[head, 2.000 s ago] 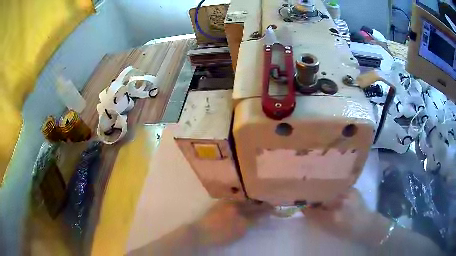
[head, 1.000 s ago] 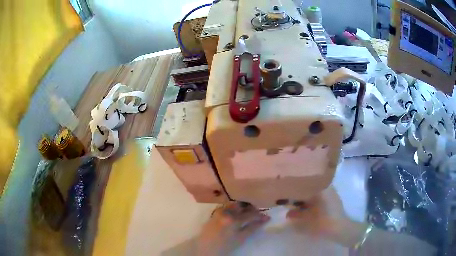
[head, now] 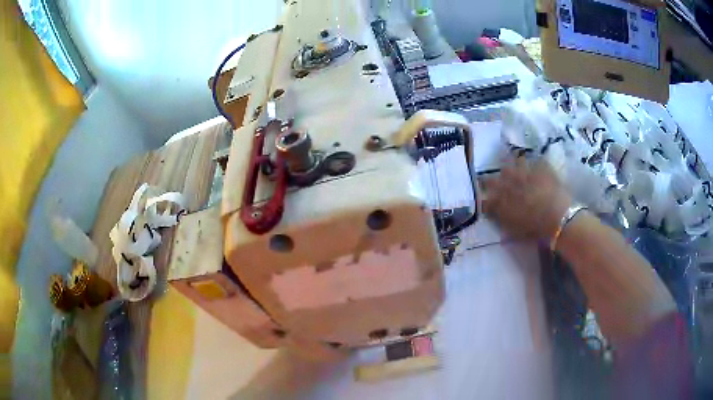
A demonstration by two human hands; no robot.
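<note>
The cream sewing machine head fills the centre, with a red slotted guard on its front. Below it shows the work clamp with a dark and reddish opening. My right hand is at the near left edge of the heap of white straps with black loops. It is blurred, and I cannot tell whether its fingers hold a strap. My left forearm reaches in from the bottom edge; the left hand is mostly hidden under the machine head and blurred.
A smaller white strap bundle lies on the wood surface at left. Golden-brown cylinders and a dark wrapped bundle are further left. A clear plastic bag lies right of the work. A control panel stands upper right.
My right hand has moved from below the machine head up and right to the strap heap. The view has turned right, so the machine sits further left and the clamp now shows.
</note>
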